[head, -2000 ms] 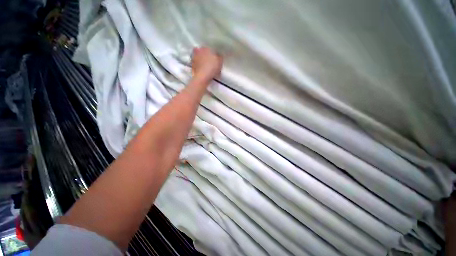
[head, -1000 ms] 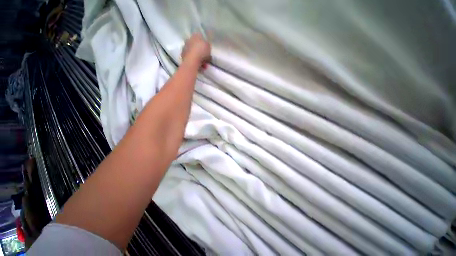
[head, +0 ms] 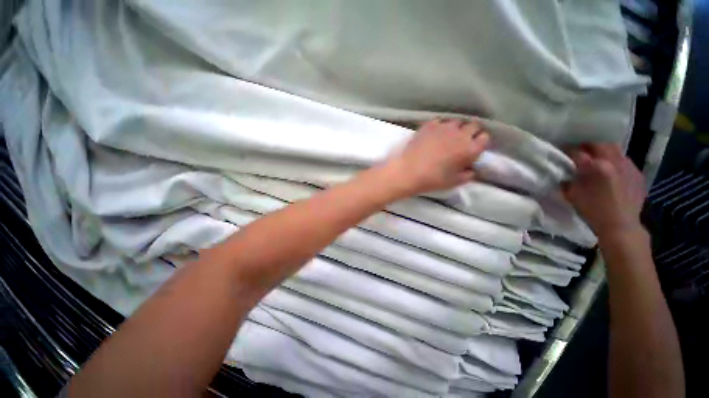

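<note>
The pale grey-green fabric (head: 373, 62) covers most of the view, loose and smooth at the top. Below, long parallel pleats (head: 389, 280) are stacked side by side, their ends forming a zigzag row at the right. My left hand (head: 447, 154) grips a fold of the fabric at centre right, fingers curled over it. My right hand (head: 605, 186) pinches the same fold near the fabric's right edge. The fingertips of my right hand are partly hidden by cloth.
Dark metal rods (head: 47, 311) show under the cloth at lower left. The pale frame edge rail (head: 564, 334) runs along the right side. A rack of thin wires (head: 684, 210) lies beyond it, by the dark floor with a yellow mark.
The view has swung toward the fabric's right edge. My left hand has moved from the fabric's left part to near that edge. My right hand now shows fully, holding the fold.
</note>
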